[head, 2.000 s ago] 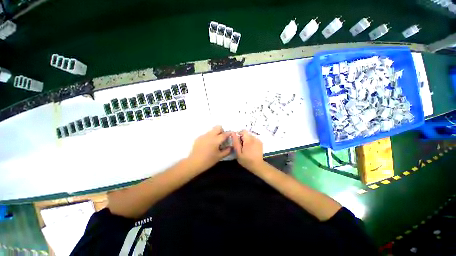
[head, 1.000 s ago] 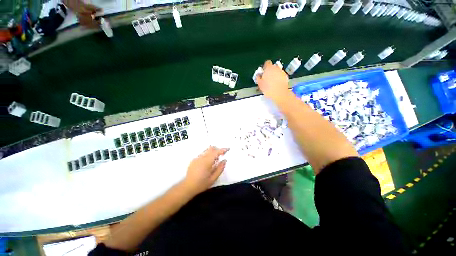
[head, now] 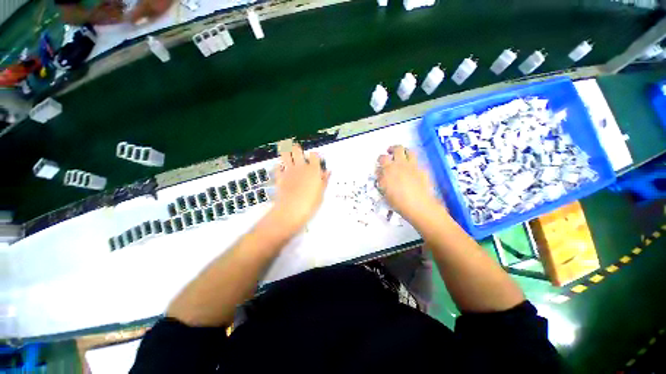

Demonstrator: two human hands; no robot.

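White charger housings with dark openings (head: pixel 187 218) stand in two tight rows on the white bench covering. My left hand (head: pixel 298 184) is over the bench at the right end of the rows, fingers towards the belt and hiding what is under them. Something small and dark shows at its right side; whether it is gripped is unclear. My right hand (head: pixel 402 181) is low over the small white parts (head: pixel 359 204) scattered on the bench, its fingers curled. Its fingertips are too blurred to tell if they hold a part.
A blue bin (head: pixel 473 228) heaped with white parts stands right of my right hand. Beyond the grey rail (head: pixel 193 170), the green belt (head: pixel 270 95) carries single pronged units (head: pixel 464 70) and grouped housings (head: pixel 140 153). Another person's hands (head: pixel 150 10) are at the far upper left.
My right hand has come back from the belt to the scattered parts, leaving a white unit standing there. My left hand has moved forward to the rows. The group of four near the belt's middle no longer shows.
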